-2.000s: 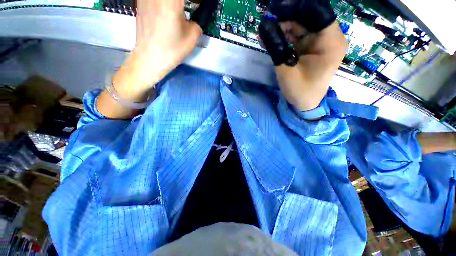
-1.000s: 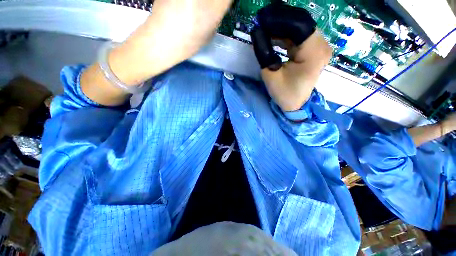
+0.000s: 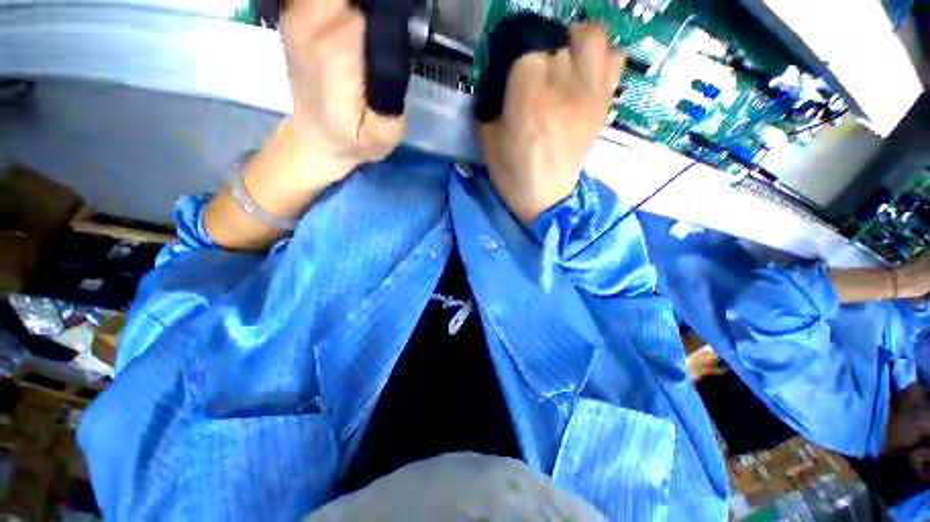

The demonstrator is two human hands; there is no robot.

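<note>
A green printed circuit board with white and blue parts lies on the line at the top of the view. My left hand, with black finger coverings, is over the metal rail at the top, left of the board; its fingertips are cut off by the frame edge. My right hand, also with black finger coverings, is at the board's near left part, back of the hand showing and blurred. Whether either hand holds anything is hidden.
The silver conveyor rail runs along the board's near side. A blue cord crosses it near my right sleeve. Another worker's blue sleeve and forearm are at the right. Boxes stand low at the left.
My left hand has moved back left, and its black finger coverings show again. My right hand has moved left and turned back upward. The board shows farther left and lower.
</note>
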